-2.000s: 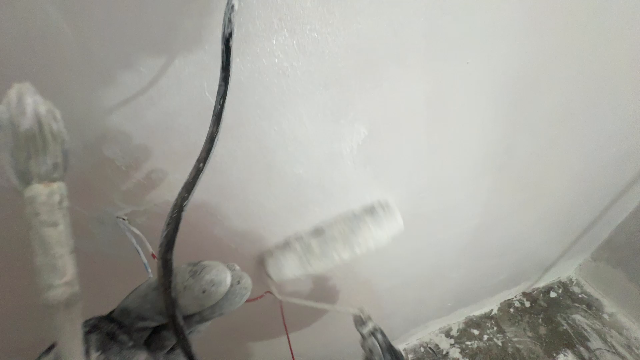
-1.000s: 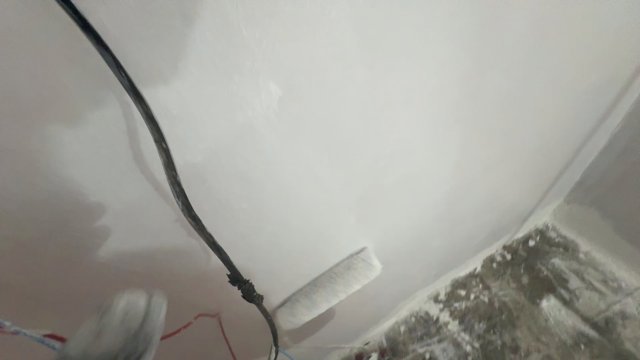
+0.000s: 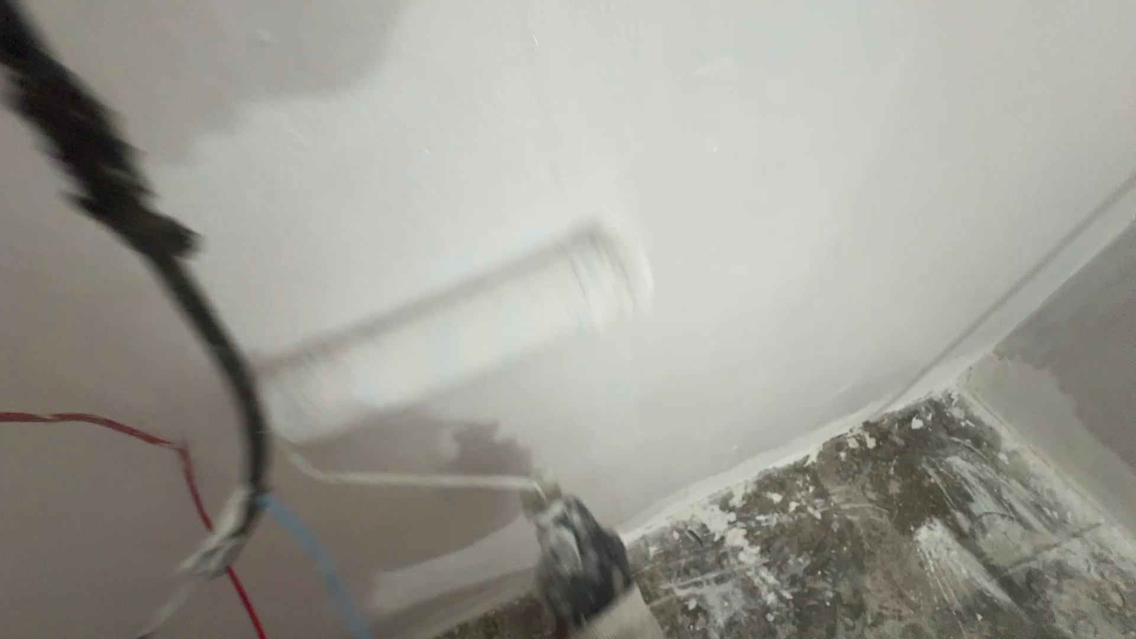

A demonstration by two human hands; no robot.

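A paint roller [image 3: 461, 333] with a white, paint-covered sleeve lies against the wall, blurred by motion. Its thin wire frame bends down to my right hand [image 3: 581, 564], which wears a dark glove smeared with white paint and is closed around the handle end. The wall [image 3: 754, 266] is white around the roller, with darker, pinkish-grey patches at the upper left and just below the sleeve. My left hand is out of view.
A black cable [image 3: 213, 328] hangs at the left, near the roller's left end, with a frayed or taped part. A red wire [image 3: 106, 424] and a blue wire [image 3: 311, 546] are beside it. The paint-splashed floor [image 3: 799, 550] meets the walls at lower right.
My left hand, seen at the lower left in both earlier frames, has left the view. The roller appears higher on the wall than one second ago, and the gloved hand holding it shows again.
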